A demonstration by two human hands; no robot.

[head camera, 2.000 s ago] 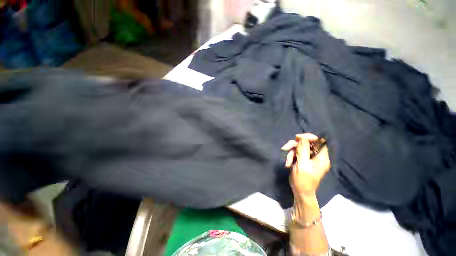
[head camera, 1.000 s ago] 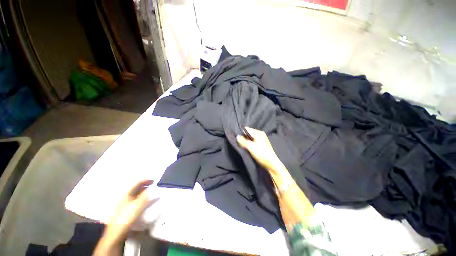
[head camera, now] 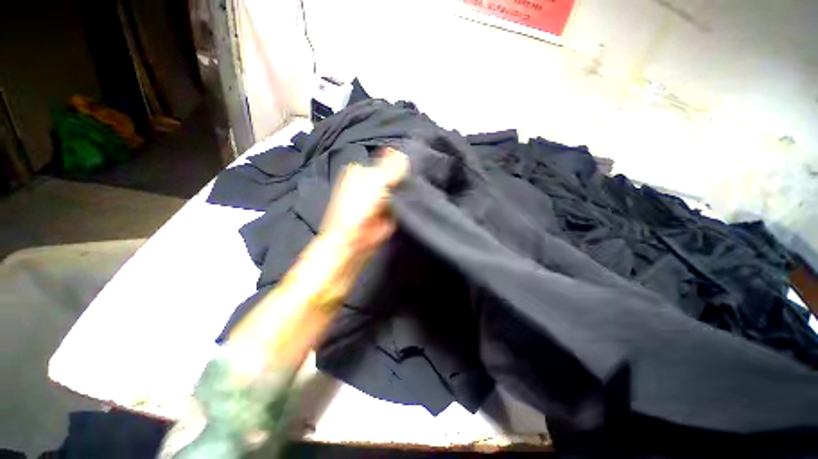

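A dark charcoal garment (head camera: 574, 296) is lifted and stretched from the middle of the table towards the lower right edge of the view. My left hand (head camera: 368, 193), blurred, comes in from the lower left in a green patterned sleeve. It is shut on the raised end of this garment, above the pile. My right hand is not in view. The pile of similar dark garments (head camera: 269, 179) lies behind and below the lifted cloth, with several flat ends fanned out at the left and more crumpled cloth at the right.
The white table (head camera: 134, 314) has a worn front edge. A large pale bin (head camera: 45, 287) stands left of it, with dark cloth (head camera: 112, 435) at the lower left. A small white box (head camera: 330, 97) stands at the table's back corner. A green-and-orange bundle (head camera: 90, 134) lies on the floor.
My left hand has moved from the table's front left up to the pile and taken hold of a garment. The garment is now lifted and drawn right. My right hand has left the view.
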